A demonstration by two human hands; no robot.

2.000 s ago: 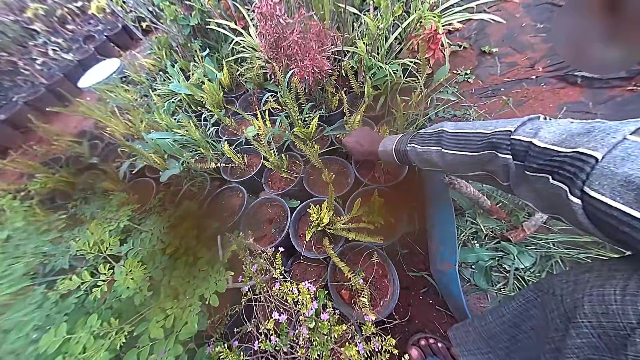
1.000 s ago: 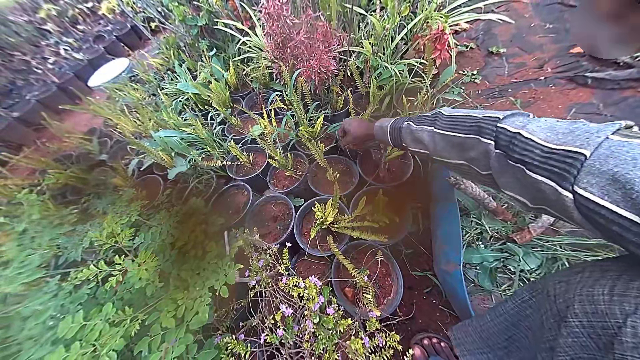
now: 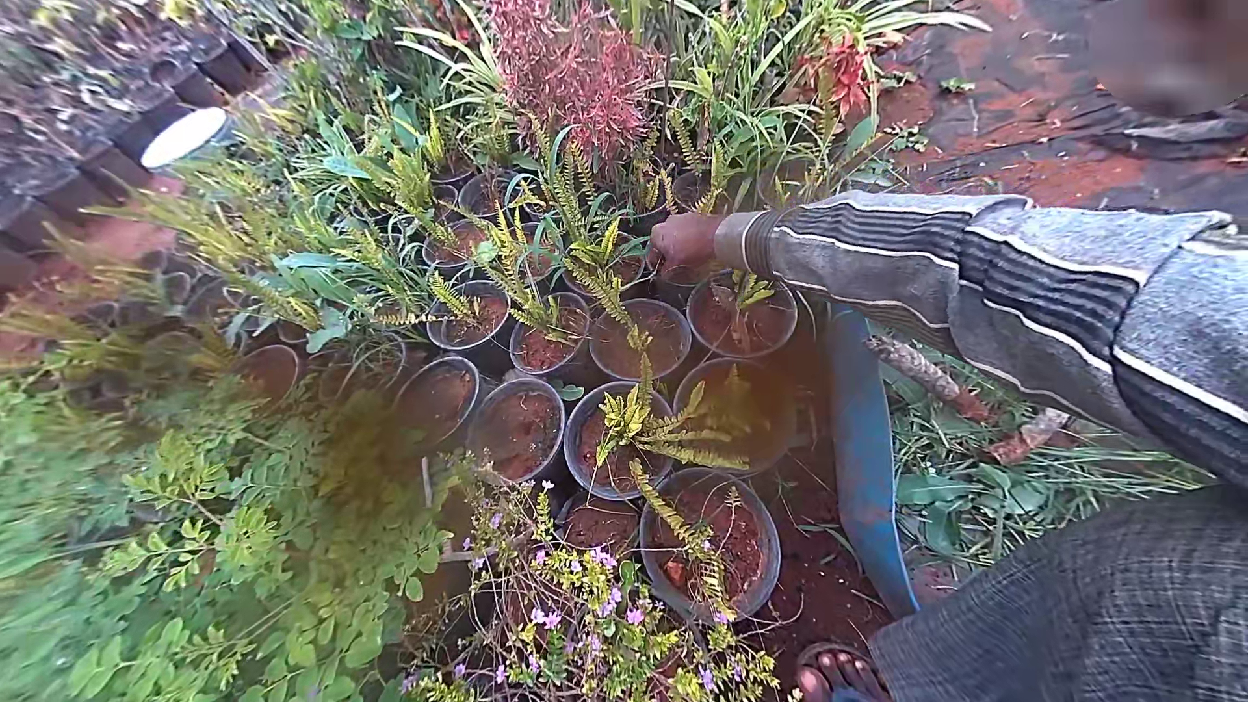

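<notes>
My right hand (image 3: 682, 242), in a grey striped sleeve, reaches in from the right over the back rows of round plastic pots. Its fingers are bent down at the rim of a pot beside fern fronds; whether they pinch a stem or leaf is too small to tell. Just in front of it is a pot with red soil and a small seedling (image 3: 751, 291). A soil-filled pot (image 3: 641, 339) stands to the left of that one. Nearer is a pot holding a yellow-green fern (image 3: 634, 424), and below it a larger pot (image 3: 712, 546). My left hand is not in view.
A blue curved plastic edge (image 3: 866, 448) runs along the right of the pots, with cut branches (image 3: 931, 375) and grass beyond. A purple-flowered shrub (image 3: 585, 624) leans over the front pots. Leafy green plants (image 3: 244, 546) fill the lower left. A red-leaved plant (image 3: 575, 78) stands at the back.
My right hand has moved a little back and away from the front pots, and the seedling pot that the hand and sleeve partly covered now shows.
</notes>
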